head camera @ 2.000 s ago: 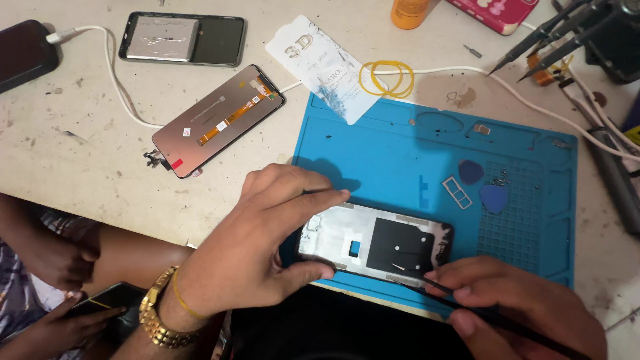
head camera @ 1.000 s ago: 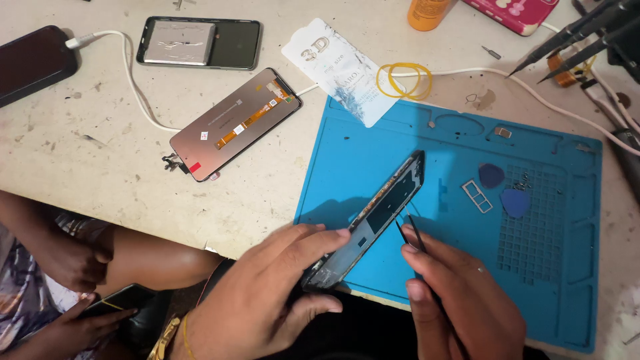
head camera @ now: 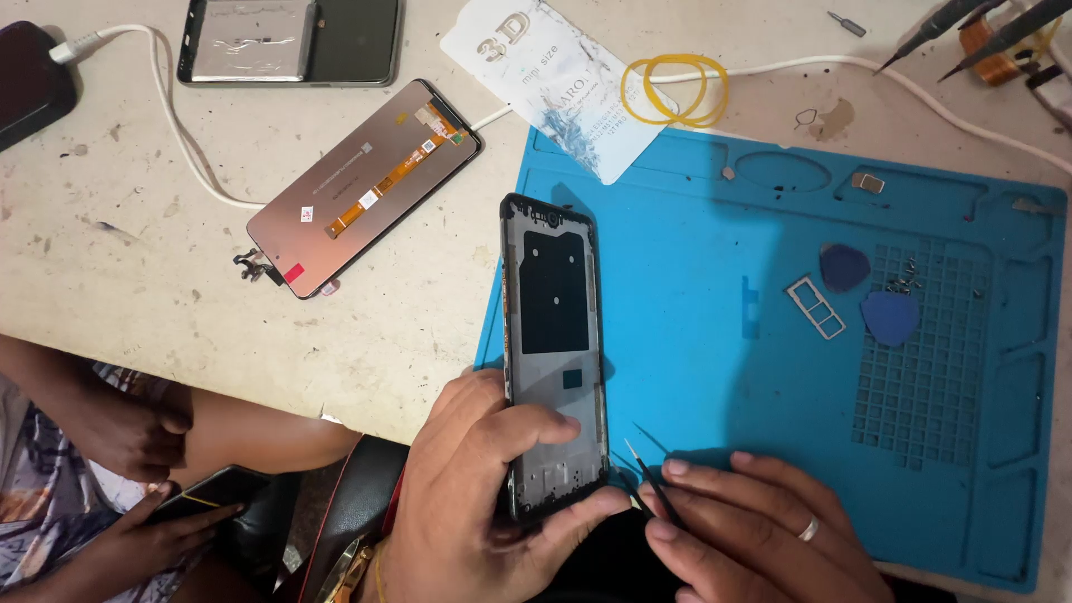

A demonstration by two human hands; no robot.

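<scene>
My left hand [head camera: 494, 494] grips the lower end of a phone's middle frame [head camera: 548, 419], tilted up on its long edge over a blue silicone repair mat [head camera: 678, 335]. Its inner face shows grey metal with a black patch and a small square opening. Close to the frame's lower right edge, my right hand [head camera: 754, 528] holds black tweezers [head camera: 662, 494], their tips apart and pointing up toward the frame. A SIM tray [head camera: 815, 307], two blue plastic opening picks [head camera: 889, 318] and small screws [head camera: 904, 275] lie on the mat.
A phone display assembly [head camera: 352, 201] with an orange flex cable lies left. Behind are an opened phone with battery [head camera: 360, 42], a printed packet [head camera: 569, 92], yellow rubber bands [head camera: 716, 92] and a white cable [head camera: 180, 126]. Another person's hands hold a phone [head camera: 209, 502] at lower left.
The phone frame was lying low over the mat's near edge, then was tilted diagonally; now it points away from me, nearly upright in view. The tweezers have moved from its face to beside its lower edge.
</scene>
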